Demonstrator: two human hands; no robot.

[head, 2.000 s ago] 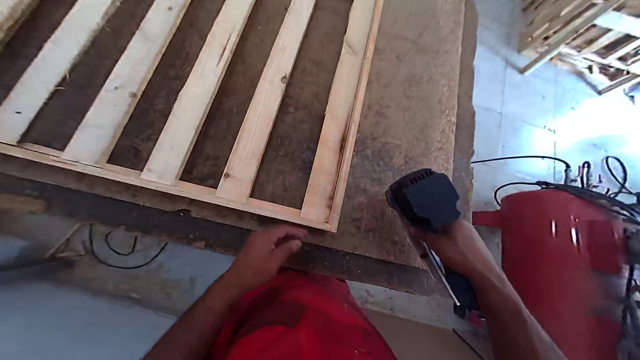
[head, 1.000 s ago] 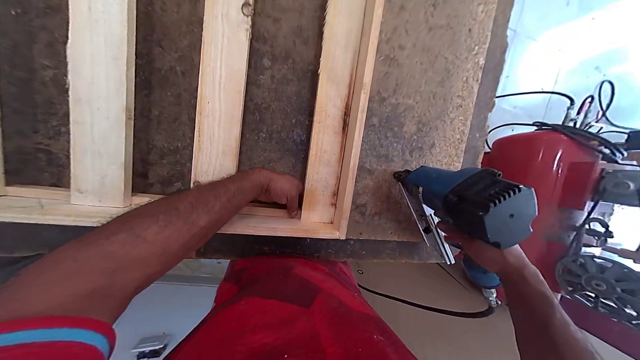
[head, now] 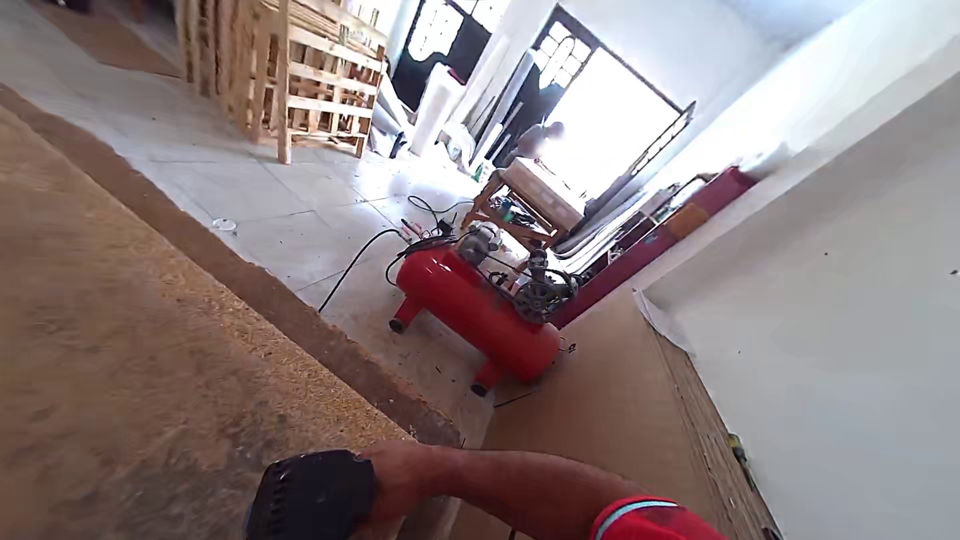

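My right hand (head: 397,480) is at the bottom of the view, closed around a pneumatic nail gun (head: 313,495). Only the gun's dark ribbed end shows; its nose and magazine are out of view. The gun is over the near corner of the worktable (head: 187,360), whose top is worn board. Whether it rests on the board or hangs above it, I cannot tell. My left hand is outside the frame, and so is the slatted wooden frame.
Beyond the table edge a red air compressor (head: 480,315) stands on the tiled floor, with black hoses beside it. Slatted wooden frames (head: 330,82) stand stacked farther back. Someone (head: 534,142) is near a wooden stand (head: 536,195) by the bright doorway. A white wall (head: 840,322) rises at right.
The view has swung far to the right and up. My left hand, earlier at the slatted frame's corner, has gone out of view with that frame. My right hand still holds the nail gun.
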